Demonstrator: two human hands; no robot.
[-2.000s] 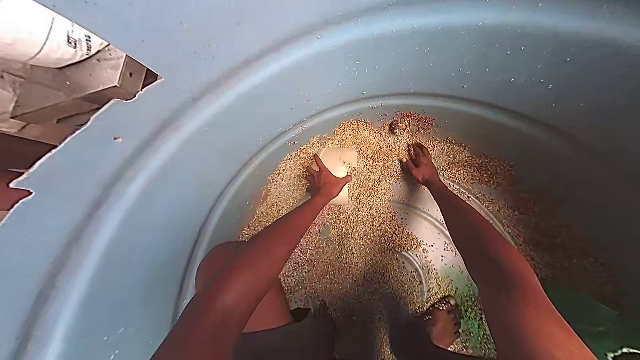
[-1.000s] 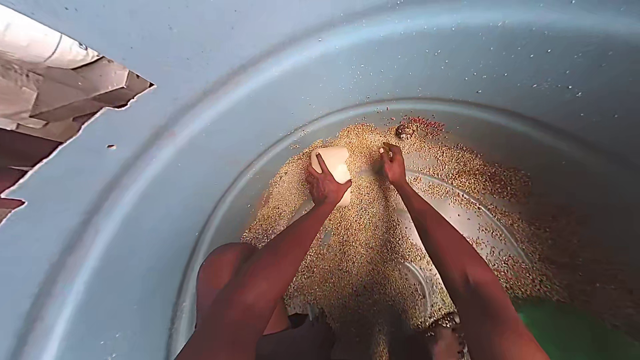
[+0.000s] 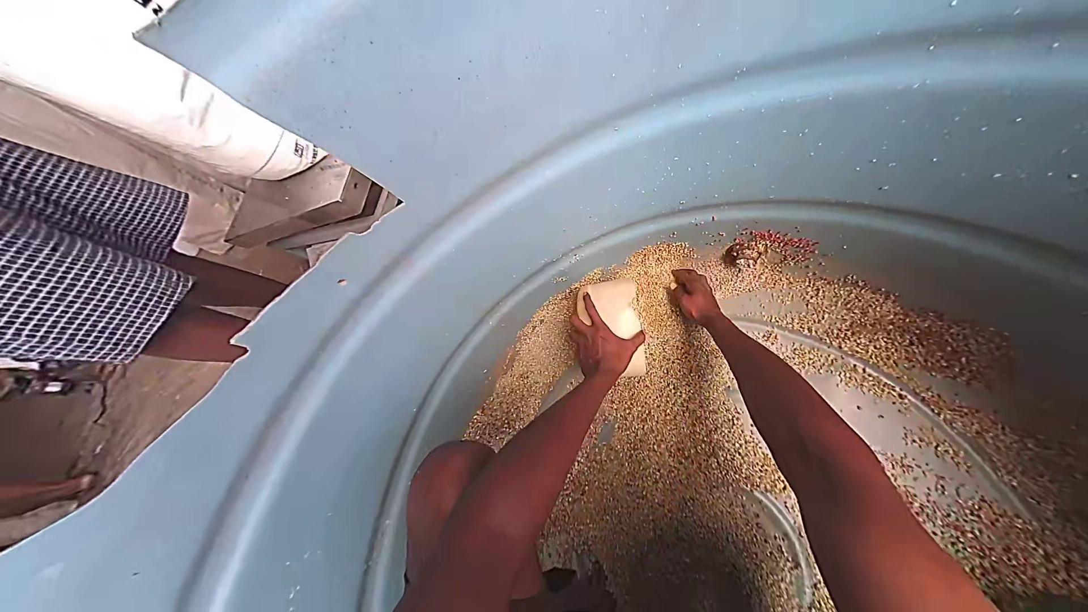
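Inside a large blue plastic tank (image 3: 442,280), loose grains (image 3: 671,425) in tan and reddish tones lie spread over the floor. My left hand (image 3: 602,344) grips a cream-coloured plastic container (image 3: 614,304), which rests tilted among the grains. To the right of it, my right hand (image 3: 695,297) is at the grain heap with curled fingers; whether grains are inside it cannot be seen. A small brownish lump (image 3: 744,253) and a patch of red grains (image 3: 784,245) lie beyond my right hand, near the tank wall.
My bent knee (image 3: 450,476) is at the lower left. Raised ridges (image 3: 799,340) cross the tank floor. Past the jagged cut edge (image 3: 319,263), a person in checked cloth (image 3: 85,272), a white sack (image 3: 170,102) and grey blocks (image 3: 297,200) are outside.
My right hand has moved left from near the brownish lump toward the container. My left hand stays on the container. The view has shifted, showing more outside the tank.
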